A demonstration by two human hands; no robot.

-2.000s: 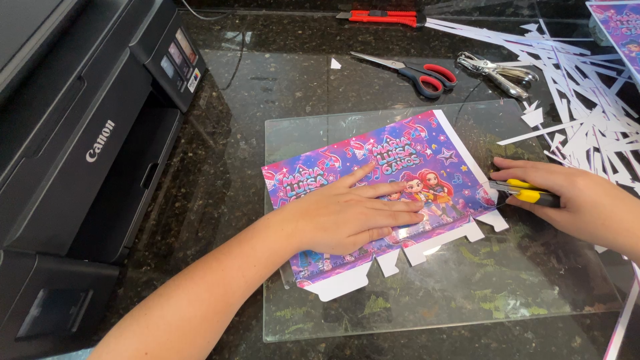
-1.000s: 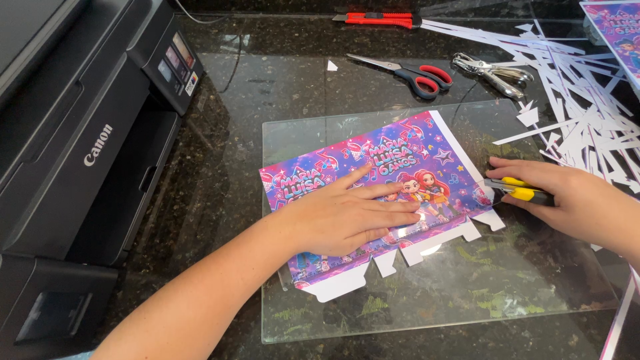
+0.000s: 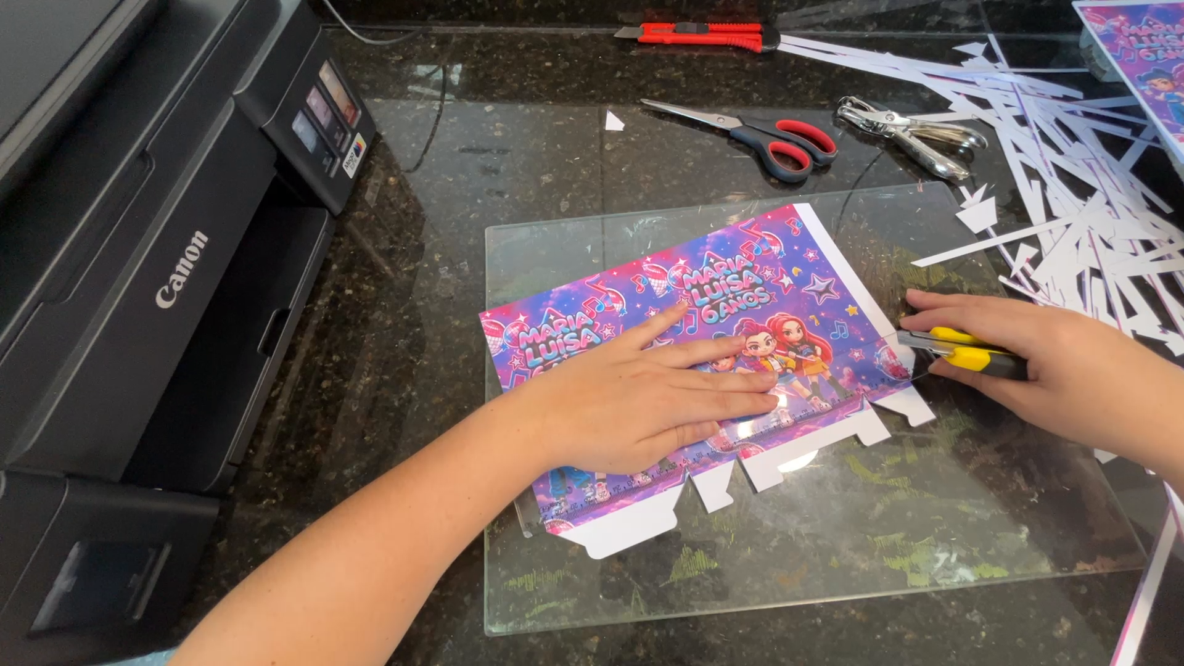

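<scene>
A printed card box blank [image 3: 823,277], purple and pink with cartoon figures and white flaps, lies on a glass cutting board [image 3: 740,578]. My left hand [image 3: 638,398] rests flat on the print, fingers spread, and seems to press on a clear ruler whose markings show along the lower fold. In my right hand [image 3: 1027,361] is a yellow and black utility knife [image 3: 980,359], its blade end at the blank's right edge, close to the lower corner flap.
A black printer [image 3: 185,277] stands at left. Behind the board lie a red snap-off knife [image 3: 708,36], scissors with black and red handles [image 3: 786,148] and a metal hole punch [image 3: 906,137]. White paper offcuts [image 3: 1073,213] are heaped at right, beside another printed sheet [image 3: 1147,55].
</scene>
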